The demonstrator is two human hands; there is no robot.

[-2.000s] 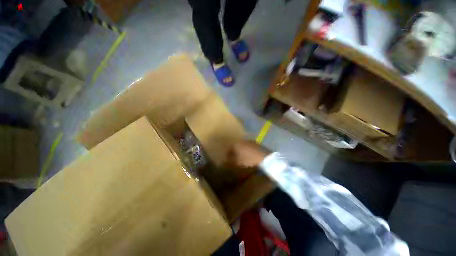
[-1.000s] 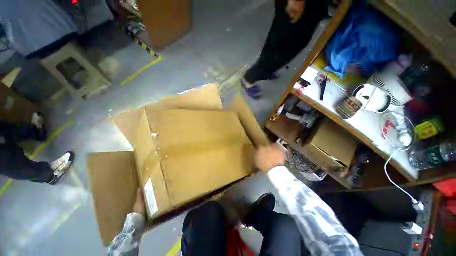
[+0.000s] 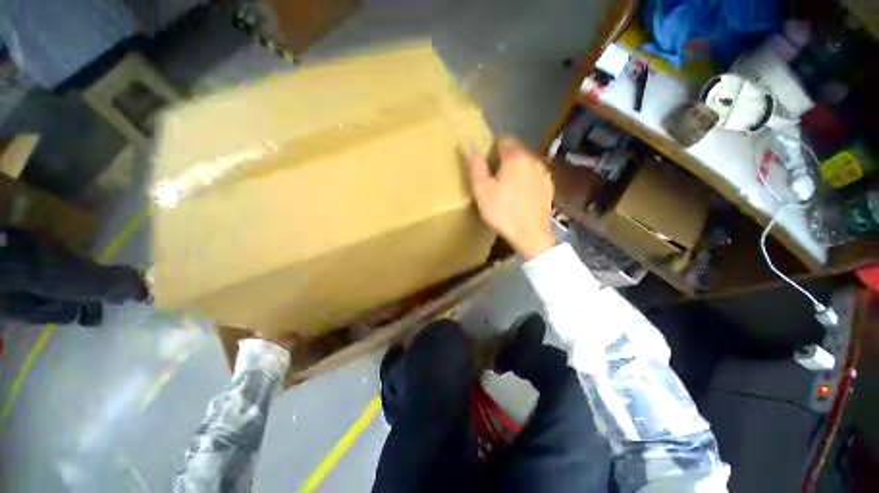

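A large brown cardboard carton [image 3: 318, 193] is in front of me, tilted, with a strip of clear tape along its upper face. Its near lower side shows a dark opening with flaps at the edge. My right hand [image 3: 516, 193] grips the carton's right edge, thumb on the upper face. My left hand [image 3: 265, 337] is at the lower left edge, mostly hidden under the carton; its fingers cannot be seen. What the carton holds cannot be made out.
A wooden cabinet [image 3: 578, 101] at right holds a small carton [image 3: 660, 207], a white round item [image 3: 737, 101] and a blue bag [image 3: 708, 29]. A power strip [image 3: 837, 361] is at lower right. A pale stool [image 3: 135, 96] and a person's dark-clad legs [image 3: 58, 279] are at left.
The carton has turned and tipped, showing its taped face and open near side. My right hand has moved up with its edge; my left hand is now under its near edge. The other person's legs beyond are gone.
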